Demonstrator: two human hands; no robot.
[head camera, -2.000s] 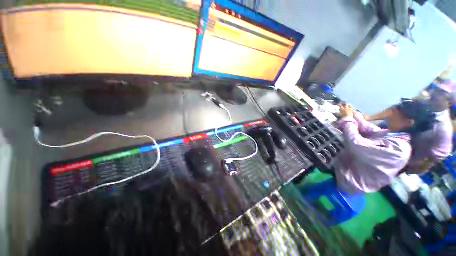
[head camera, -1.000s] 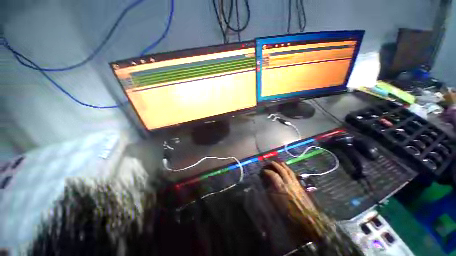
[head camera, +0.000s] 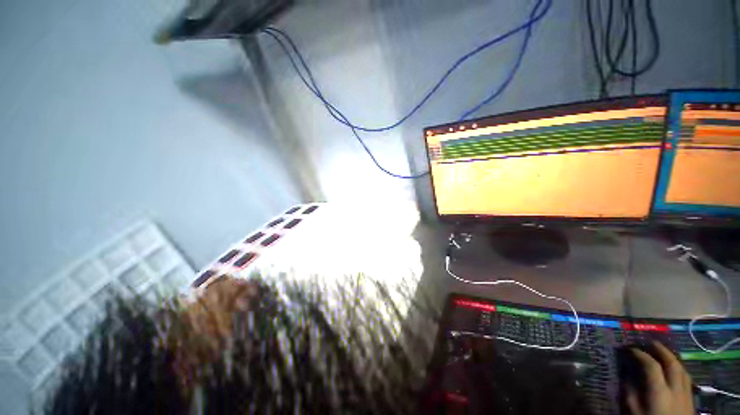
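My right hand (head camera: 669, 379) rests over the black computer mouse (head camera: 634, 374) on the desk mat, at the lower right edge of the picture. A blurred brown shape, seemingly my left hand (head camera: 219, 312), is at the near edge of the white blister tray (head camera: 280, 258). Dark hair in the foreground hides much of it, so its fingers and any held thing cannot be made out. The tray has rows of pockets with dark units with reddish edges.
An empty white tray (head camera: 134, 259) leans at far left. The left monitor (head camera: 548, 178) shows green rows; the right monitor (head camera: 710, 162) is cut off. A thin white cable (head camera: 519, 285) loops onto the printed mat (head camera: 519, 373). Another white lead (head camera: 718, 296) lies right. Blue cables hang on the wall.
The view has swung left, bringing the blister tray and the empty tray into fuller view. My right hand came onto the mouse and stays there. The brown shape now shows by the tray.
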